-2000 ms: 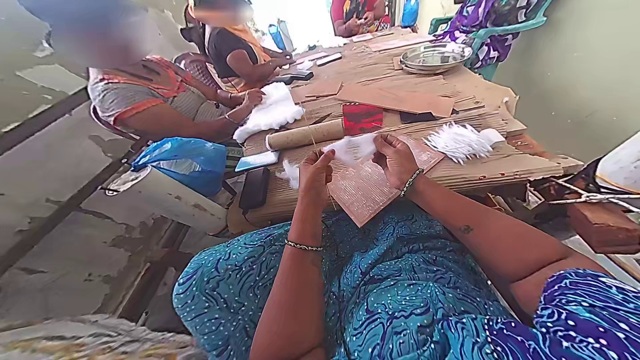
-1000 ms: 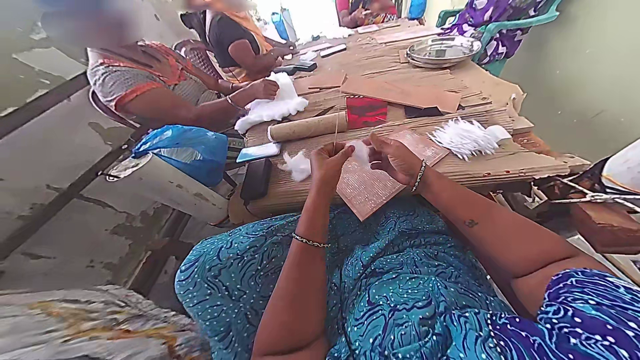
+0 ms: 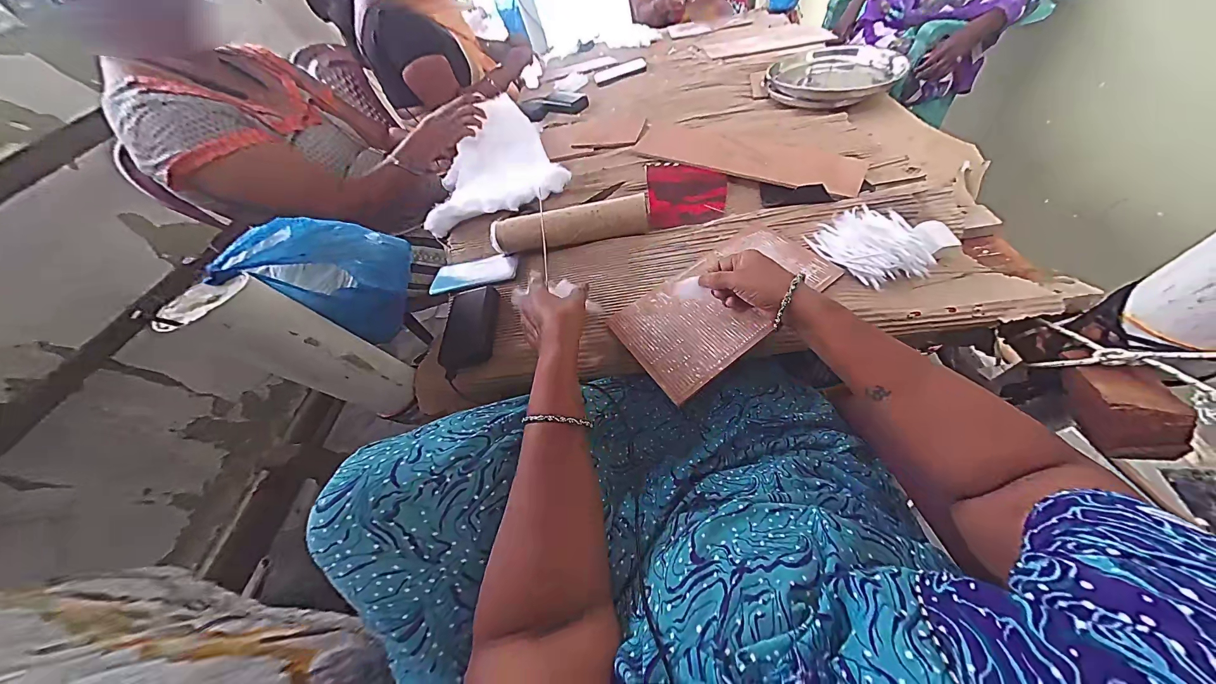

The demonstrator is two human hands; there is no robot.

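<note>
My left hand (image 3: 553, 309) is at the table's near edge, its fingers closed on a white cotton tuft (image 3: 562, 288); a thin stick or strand rises beside it. My right hand (image 3: 746, 283) pinches a small bit of white cotton (image 3: 692, 290) over a brown ribbed board (image 3: 698, 332). That board juts over the table edge above my lap. To its right lies a bundle of white cotton wicks (image 3: 874, 247). Beyond my left hand are a cardboard tube (image 3: 575, 228) and a red patterned packet (image 3: 686, 195). A black case (image 3: 469, 328) and a blue and white box (image 3: 473, 275) lie left of it.
Corrugated cardboard (image 3: 608, 271) covers the table. Across the left side a person's hand (image 3: 446, 128) touches a white cotton sheet (image 3: 503, 157). A blue plastic bag (image 3: 318, 271) stands at left. Steel plates (image 3: 836, 74) lie farther back; other people sit around the table.
My hands were close together at the cotton; now they are apart, the left one farther left and the right one over the ribbed board. The other person's cotton sheet is now lifted at its far end.
</note>
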